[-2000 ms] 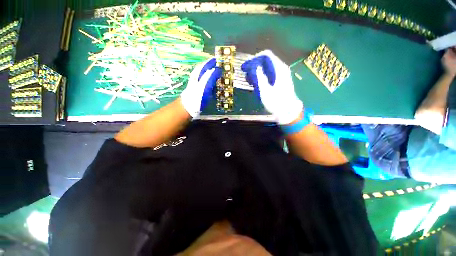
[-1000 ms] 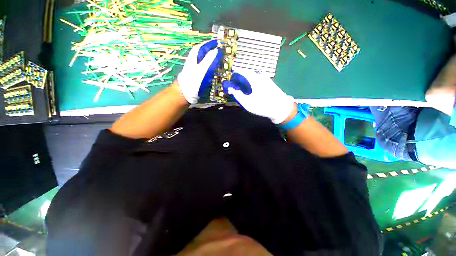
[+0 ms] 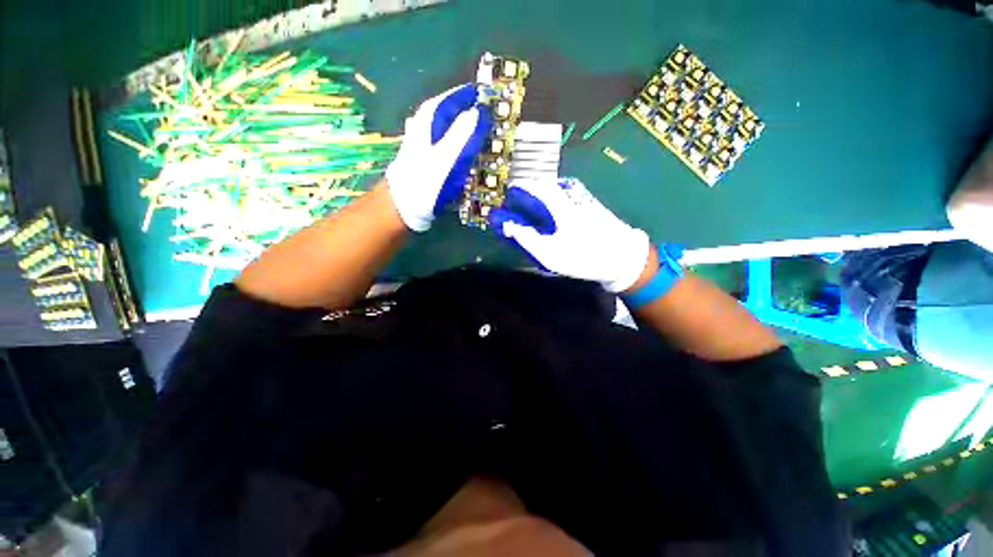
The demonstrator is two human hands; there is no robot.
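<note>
A narrow board strip (image 3: 499, 141) of gold, black and white units is held upright in front of me, slightly tilted. My left hand (image 3: 438, 158), in a white glove with blue fingers, grips its left side. My right hand (image 3: 572, 232), gloved the same way with a blue wristband, has its fingertips at the strip's lower right end. The grooved metal block (image 3: 537, 152) lies behind and right of the strip, partly hidden by the strip and my right hand. A PCB panel (image 3: 697, 115) lies turned diagonally on the green bench to the right.
A big loose heap of green, yellow and whitish edge rails (image 3: 256, 152) lies at left. Several panels (image 3: 54, 272) lie on the dark tray (image 3: 65, 180) at far left. Two stray rails (image 3: 603, 121) lie between block and panel. Part of another person (image 3: 969, 310) shows at right.
My right hand has moved from the block to the strip's lower end. The strip has moved off vertical, its top leaning right. The camera view has also shifted and tilted.
</note>
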